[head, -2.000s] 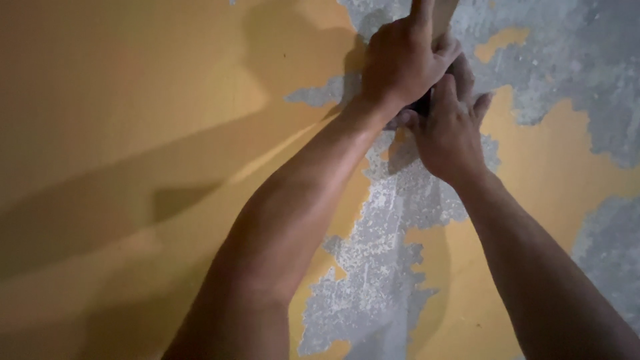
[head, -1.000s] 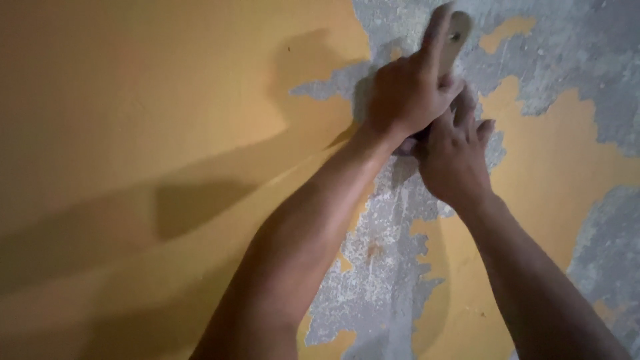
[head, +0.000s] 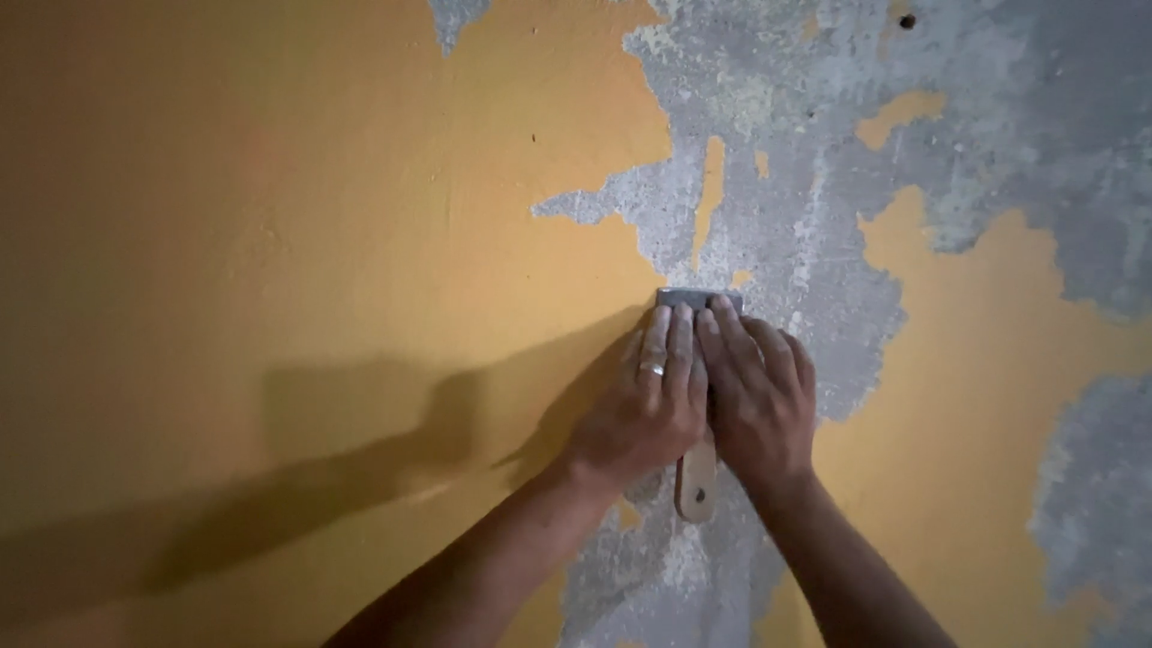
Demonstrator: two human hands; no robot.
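Observation:
A putty knife with a wooden handle [head: 696, 493] lies against the wall, its metal blade [head: 688, 296] pointing up and its handle pointing down between my wrists. My left hand [head: 643, 405], with a ring on one finger, presses on the left side of the blade and tool. Side by side with it, my right hand [head: 760, 396] presses on the right side, fingertips near the blade edge. My palms and fingers cover the middle of the tool.
Yellow paint [head: 405, 225] covers the wall's left side. Bare grey plaster [head: 765, 225] with ragged paint edges spreads above and below the hands. Narrow yellow strips [head: 710, 193] remain above the blade. A small dark hole [head: 907, 22] is at the top.
The tool's handle pointed up between my hands before; now it points down and the blade is up. Both hands have moved lower on the wall, with their fingers laid along the tool.

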